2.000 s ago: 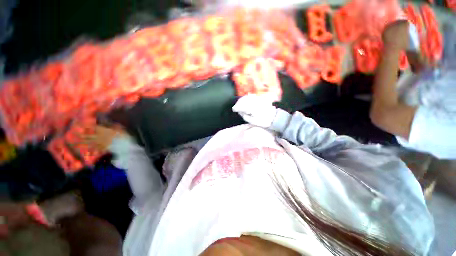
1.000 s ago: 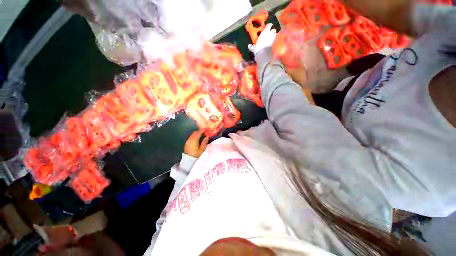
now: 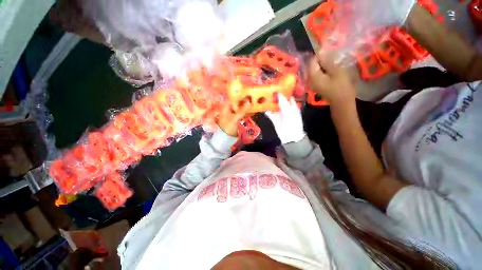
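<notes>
My left hand (image 3: 231,120), bare, holds the left end of an orange plastic part (image 3: 263,95) with dark openings. My right hand (image 3: 287,118), in a white glove, is at the part's right end, its fingers on the lower edge. The part is lifted between both hands in front of my chest and looks unwrapped, though glare blurs it. A row of bagged parts (image 3: 126,129) runs to the left under shiny film. One bagged part (image 3: 112,191) sticks out below the row, and another (image 3: 247,131) shows beneath my hands.
Clear plastic bags (image 3: 138,32) lie in a heap beyond the row, beside a white sheet (image 3: 244,21). A neighbour's bare arms (image 3: 346,116) reach in at the right over orange parts (image 3: 380,58). A yellow-orange object (image 3: 65,199) and cardboard boxes are at the lower left.
My gloved right hand has come back from the far right with an orange part. My left hand has risen from the table edge to the part. The neighbour's arms have moved over the loose parts.
</notes>
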